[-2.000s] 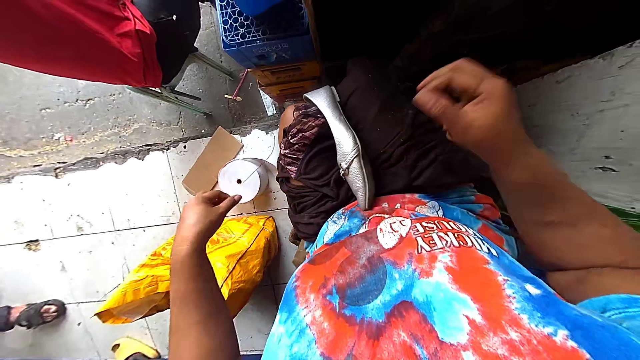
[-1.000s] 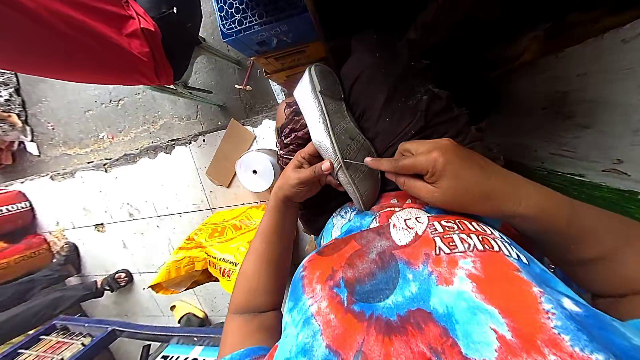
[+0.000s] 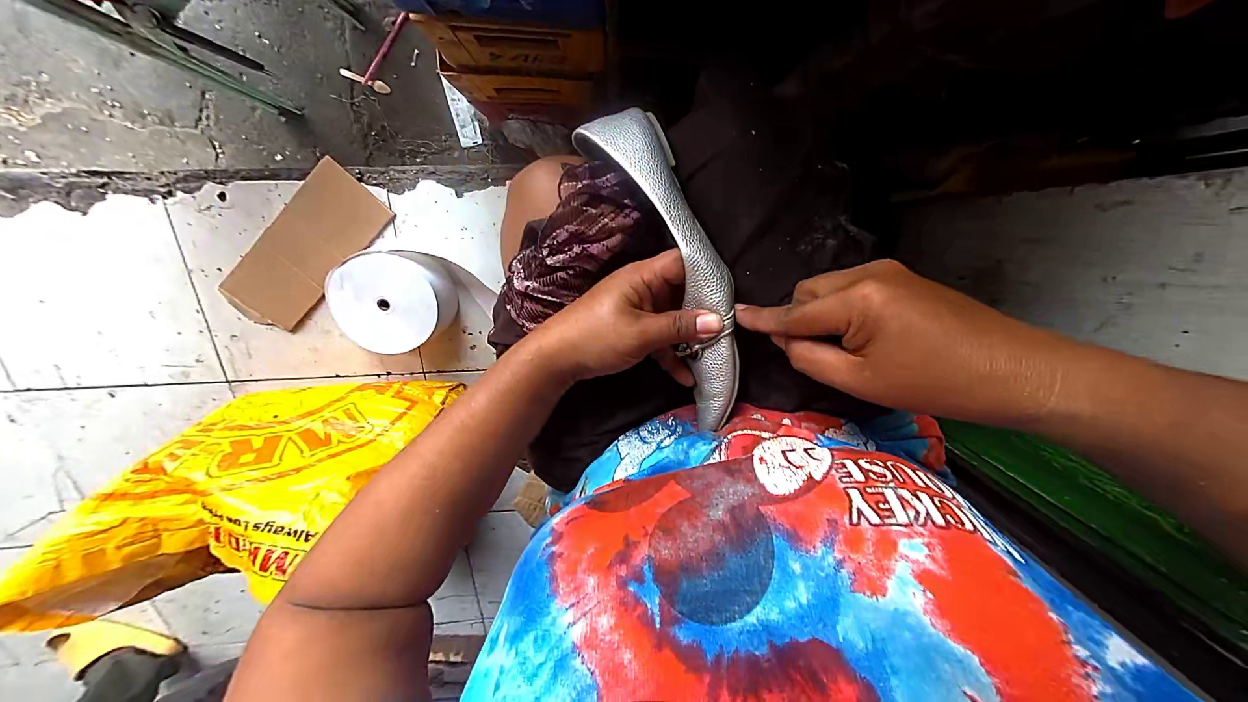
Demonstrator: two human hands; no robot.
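A silver flat shoe rests on its side across my lap, toe toward my shirt, heel pointing away. My left hand grips it near the toe, thumb over a metallic band across the upper. At the sole edge, my right hand has its index fingertip against or very near the shoe, fingers curled; whether it pinches a needle or thread cannot be seen.
A white roll stands on the tiled floor beside a cardboard piece. A yellow plastic bag lies at the left. Stacked crates stand beyond my knee; a green edge runs at the right.
The shoe has turned from showing its sole to lying side-up. Two seconds ago my left hand was by the white roll and my right was raised; both are now at the shoe.
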